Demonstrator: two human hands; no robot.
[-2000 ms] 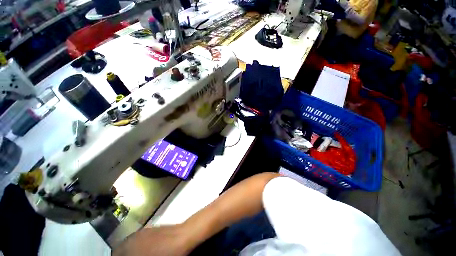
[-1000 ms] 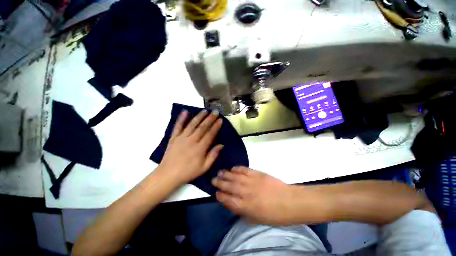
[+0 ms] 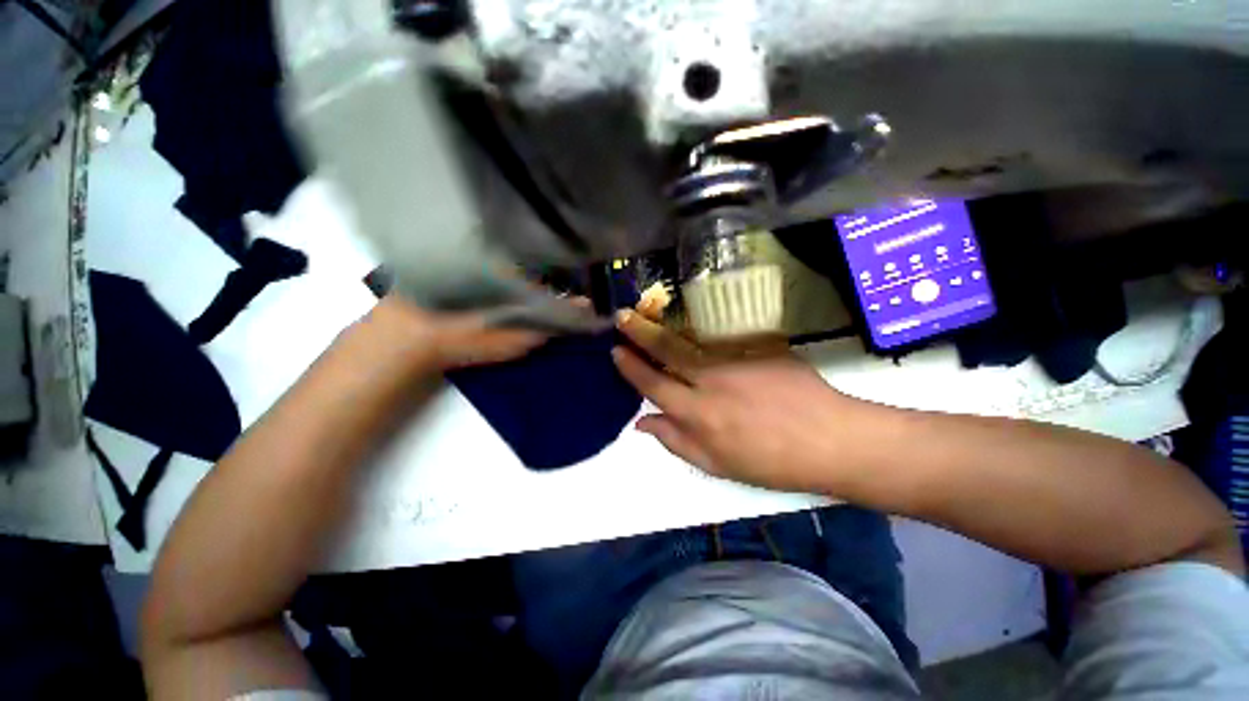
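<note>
A navy cut panel (image 3: 555, 404) lies flat under the sewing machine's head (image 3: 548, 123), its curved edge towards me. My left hand (image 3: 459, 336) lies at the panel's far left side; its fingers are mostly hidden behind the pale guard. My right hand (image 3: 740, 411) is at the panel's right edge, fingers spread and fingertips close to the needle area, with no visible pinch. The cream ribbed tension knob (image 3: 736, 301) partly covers the view there. The needle and presser foot cannot be made out clearly.
On the white table (image 3: 411, 514) at the left lie another navy panel (image 3: 158, 370), narrow navy strips (image 3: 247, 288) and a dark heap of cloth (image 3: 219, 110). A lit purple smartphone (image 3: 915, 274) lies right of the needle area, with dark cloth beyond it.
My head view has come closer to the machine. The panel and my left hand have moved in under the head. My right hand has moved up from the panel's near edge to beside the needle area.
</note>
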